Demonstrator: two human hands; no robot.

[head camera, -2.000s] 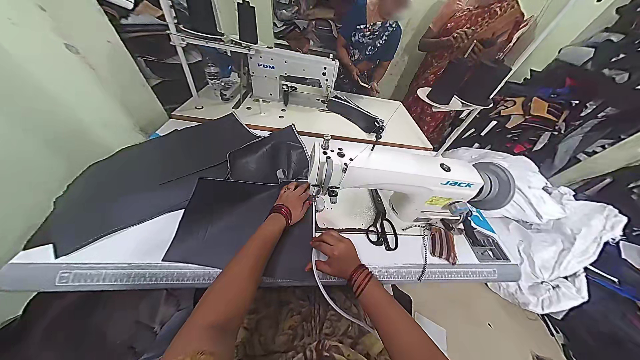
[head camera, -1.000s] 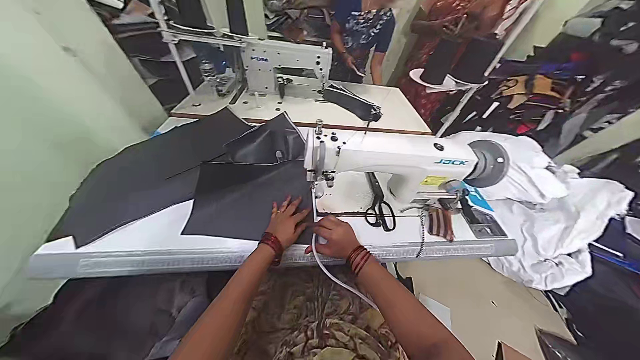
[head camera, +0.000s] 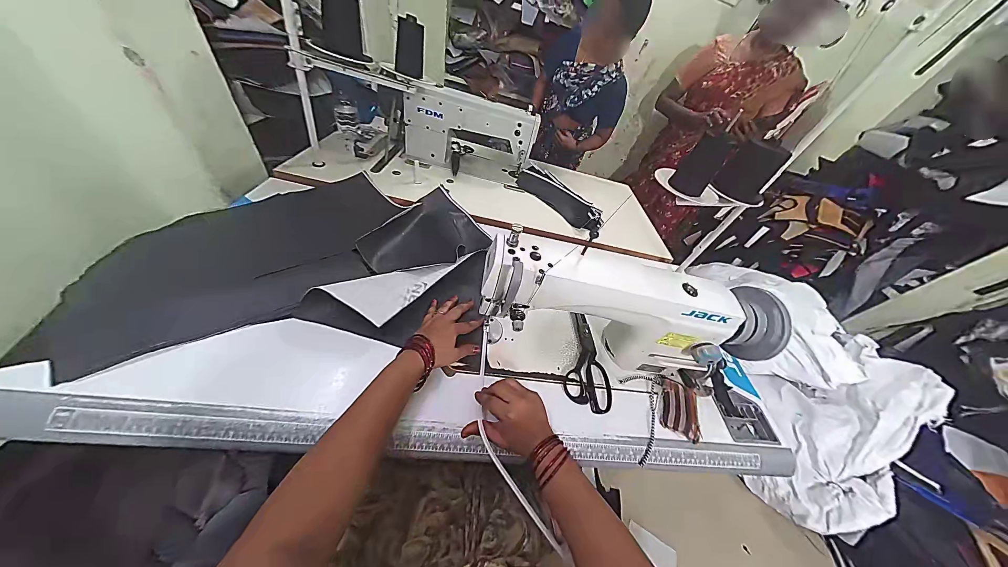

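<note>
My left hand point(head camera: 449, 335) presses with spread fingers on a black sheet of leather-like material point(head camera: 394, 323), just left of the needle area of a white Jack sewing machine point(head camera: 630, 303). One edge of that sheet is folded over and shows a pale underside. My right hand point(head camera: 510, 416) is closed on a narrow white strip point(head camera: 504, 468), in front of the presser foot. The strip runs from the foot down past my right wrist. Black-handled scissors point(head camera: 587, 382) lie on the machine bed, right of the needle.
Larger black pieces point(head camera: 220, 264) cover the left of the table. A ruler tape point(head camera: 205, 425) lines the front edge. Behind stands a second sewing machine point(head camera: 468, 130); two people stand beyond it. Thread cones point(head camera: 736, 169) are at the back right, white cloth point(head camera: 835, 409) at the right.
The black sheet under my left hand has moved away past the needle, and its edge is now folded over. My left hand has shifted forward from its place one second ago.
</note>
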